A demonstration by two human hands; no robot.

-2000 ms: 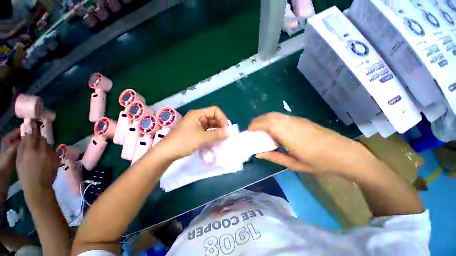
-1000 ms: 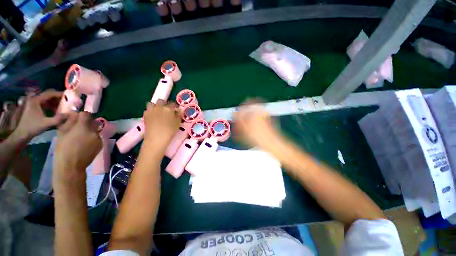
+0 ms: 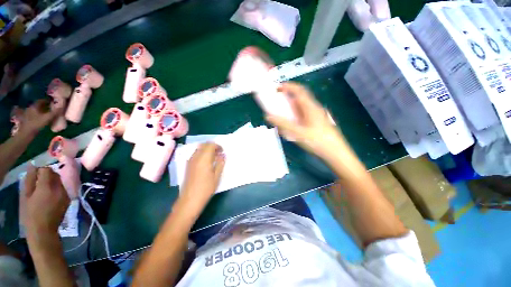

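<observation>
My right hand (image 3: 305,115) holds a pink handheld fan (image 3: 274,101) by its handle, raised over the bench near the metal rail. The fan is blurred, with its round head up and left. My left hand (image 3: 203,168) rests with curled fingers on a loose pile of blank white sleeves (image 3: 255,154); whether it pinches one is hidden. Several pink fans lie left of the pile, the nearest one (image 3: 157,160) beside its left edge. A bagged fan (image 3: 269,21) lies on the green belt beyond.
White retail boxes (image 3: 431,89) stand at right. A metal post (image 3: 325,31) rises by the rail. At left are a black power strip (image 3: 101,193), a white cable (image 3: 87,216) and another person's hands (image 3: 45,196). Brown cartons (image 3: 417,188) are on the floor at right.
My right hand now holds a fan. My left hand has moved from the fans onto the white sleeves. The view has shifted, and another person's hand at left has moved away from the raised fan.
</observation>
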